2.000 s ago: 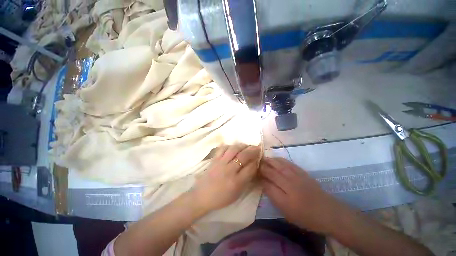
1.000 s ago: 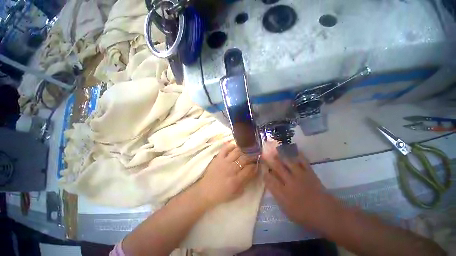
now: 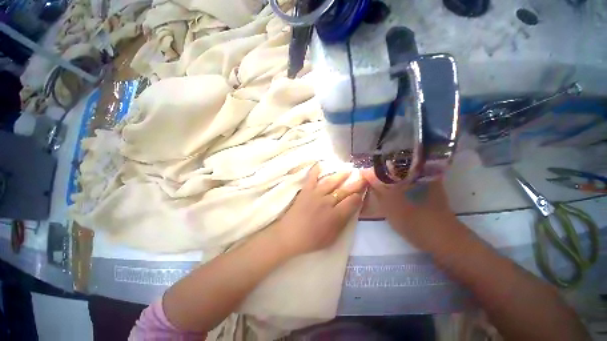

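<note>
A cream garment piece (image 3: pixel 193 126) lies in a large rumpled heap left of the needle area, with a smoother panel hanging over the table's front edge. My left hand (image 3: pixel 325 203) lies spread on the cloth, fingertips beside the brightly lit needle area. My right hand (image 3: pixel 403 200) is at the cloth's right edge, its fingers close to the left fingertips and partly hidden by the machine's guard; its grip cannot be told. The sewing machine (image 3: pixel 373 100) has a shiny take-up lever guard (image 3: pixel 436 113). The needle and presser foot are hidden by glare and the machine head.
Scissors with olive loop handles (image 3: pixel 566 243) lie right of the machine, with orange and blue thread snips (image 3: pixel 578 180) above them. A ruler tape (image 3: pixel 399 274) runs along the front edge. A grey box (image 3: pixel 25 174) stands at far left. A ring hangs at the top.
The camera view has shifted, so the machine head appears further right. Both hands have moved up closer to the needle area, and the right fingers are now partly covered by the machine.
</note>
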